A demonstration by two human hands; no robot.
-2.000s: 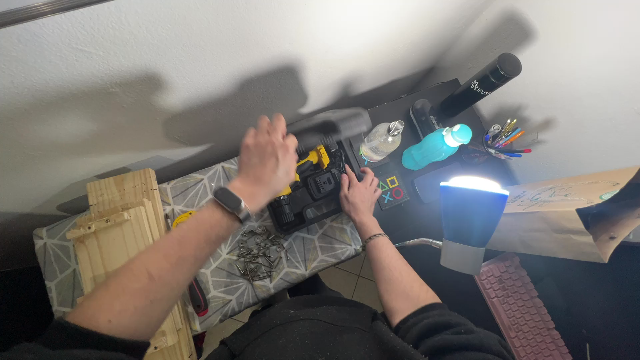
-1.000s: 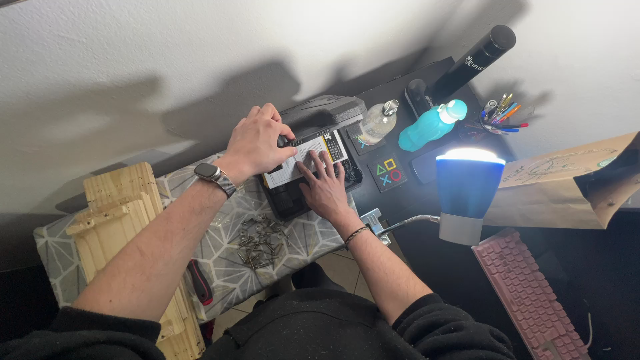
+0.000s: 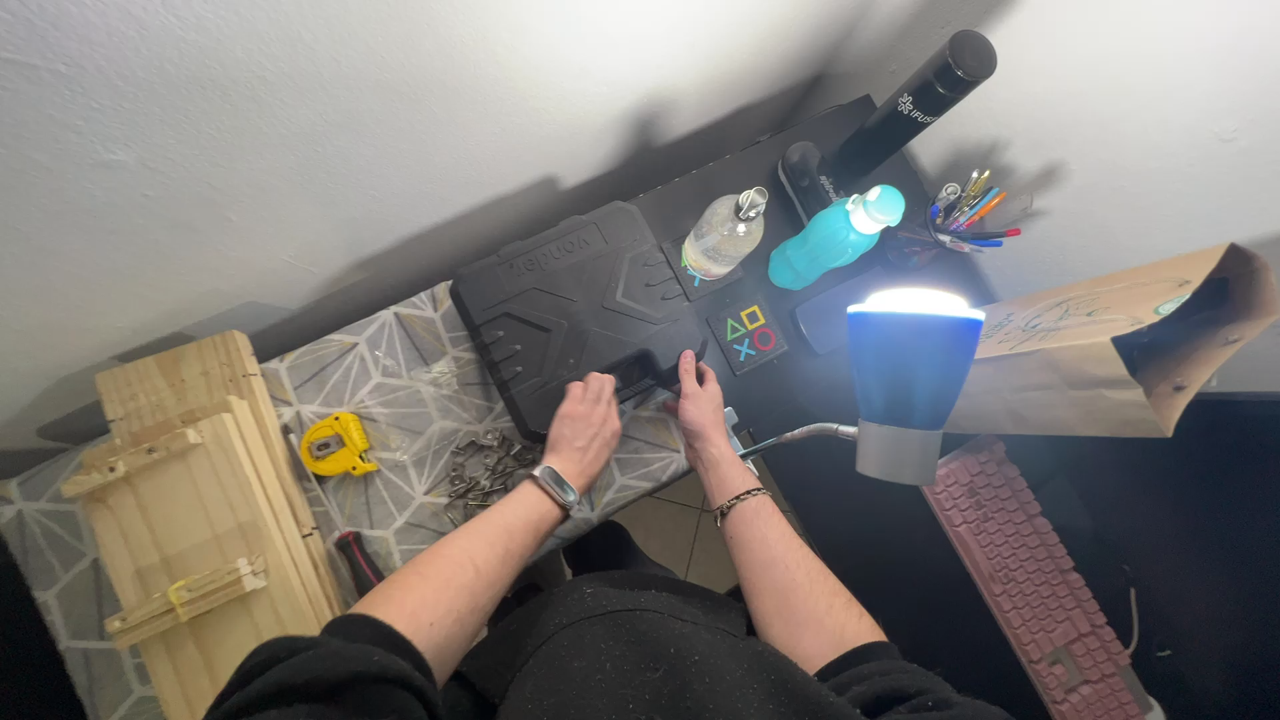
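Observation:
A black plastic tool case (image 3: 570,310) lies with its lid down across the patterned tabletop and the dark desk. At its front edge, beside the handle, my left hand (image 3: 585,425) has its fingers curled against the case; whether it grips anything is hidden. My right hand (image 3: 698,400) is at the front right corner, thumb up against the edge by a latch. Loose metal screws and hardware (image 3: 488,470) lie left of my left hand. Farther left are a yellow tape measure (image 3: 338,445) and a screwdriver handle (image 3: 357,562).
Wooden boards (image 3: 190,540) are stacked at the left. Behind and right of the case stand a clear bottle (image 3: 722,238), a turquoise bottle (image 3: 830,245) and a black cylinder (image 3: 915,105). A lit blue lamp (image 3: 912,380) hangs over the desk, near a paper bag (image 3: 1080,350) and pink keyboard (image 3: 1040,580).
The case stood open, first showing a yellow and black tool, then a printed sheet under my hands; its lid is now down. Both hands have moved to the case's front edge.

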